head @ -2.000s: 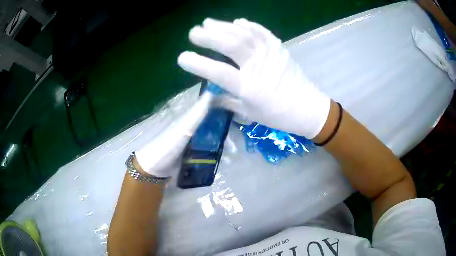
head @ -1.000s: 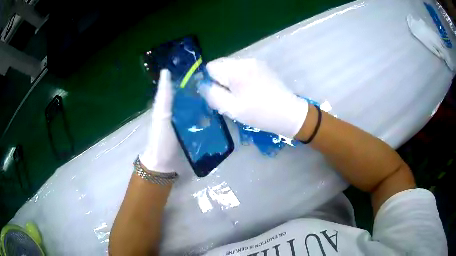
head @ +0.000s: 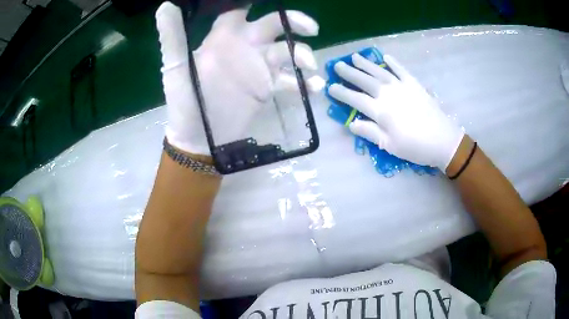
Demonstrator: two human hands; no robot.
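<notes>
A thin black phone middle frame (head: 265,159) with a large open window is in my left hand (head: 240,68). The gloved palm shows through the window, and the frame's top runs out of the picture. Blue protective film pieces (head: 390,163) with yellow-green stripes lie in a pile on the padded bench. My right hand (head: 405,115), gloved, lies spread on top of the pile, fingers apart. What lies under its palm is hidden.
The white plastic-wrapped bench (head: 262,237) curves across the view. A lime-green fan (head: 19,243) is at the far left. A green conveyor belt (head: 125,81) beyond the bench carries dark frames (head: 84,65). A white item (head: 565,75) is at the right edge.
The blue film no longer covers the frame in my left hand; its window is open. My right hand has moved off the frame, rightward onto the film pile. The view has shifted.
</notes>
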